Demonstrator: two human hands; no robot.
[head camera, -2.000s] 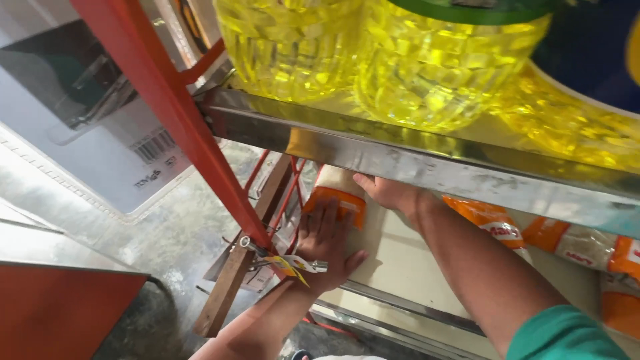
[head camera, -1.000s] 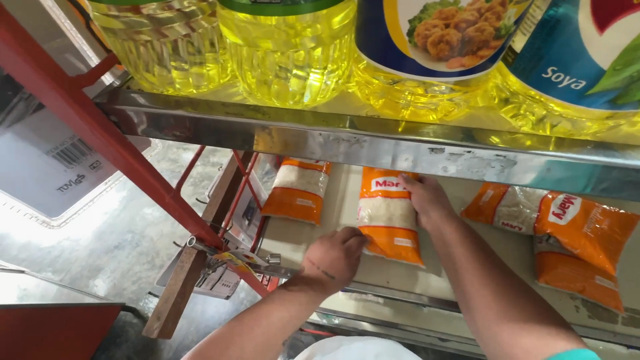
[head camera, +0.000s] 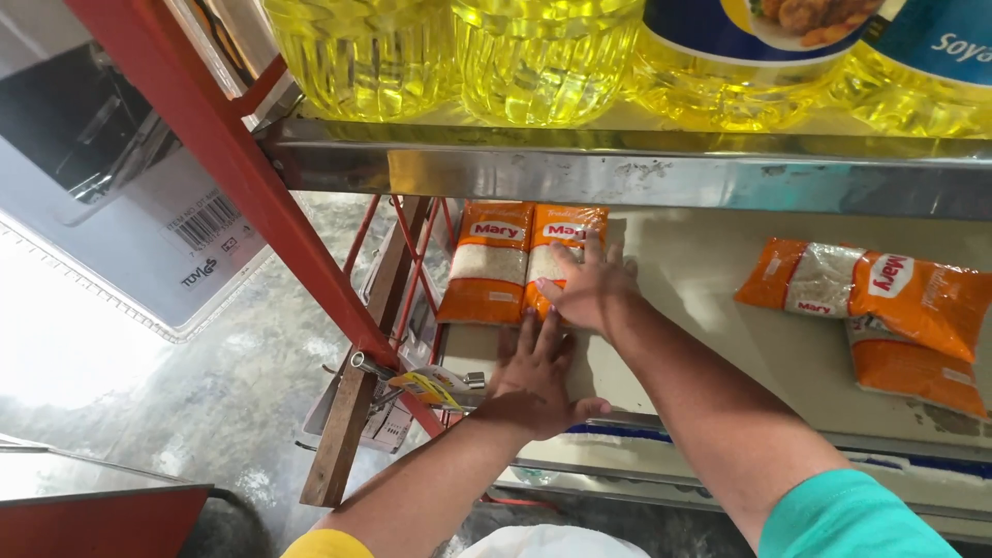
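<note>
Two orange-and-clear plastic bags of white grain stand side by side at the left end of the lower shelf (head camera: 666, 372). My right hand (head camera: 593, 283) lies with spread fingers on the right one of the pair (head camera: 546, 267). My left hand (head camera: 535, 380) is flat, fingers apart, its fingertips at the front edge of these bags, below the left bag (head camera: 488, 263). Neither hand grips anything. Farther right on the same shelf, one similar bag (head camera: 891, 287) lies sideways partly over another bag (head camera: 914, 368).
Bottles of yellow oil (head camera: 542, 70) stand on the upper shelf, whose metal edge (head camera: 620, 170) runs above my hands. At the left are a red metal upright (head camera: 263, 201), a wooden bar (head camera: 341, 434), a hanging wrench-like metal tool (head camera: 372, 364) and a packaged item (head camera: 147, 178).
The bag that both hands held apart from the left bag one second ago now lies beside it. My right hand has let go of its edge and rests spread on it; my left hand has opened.
</note>
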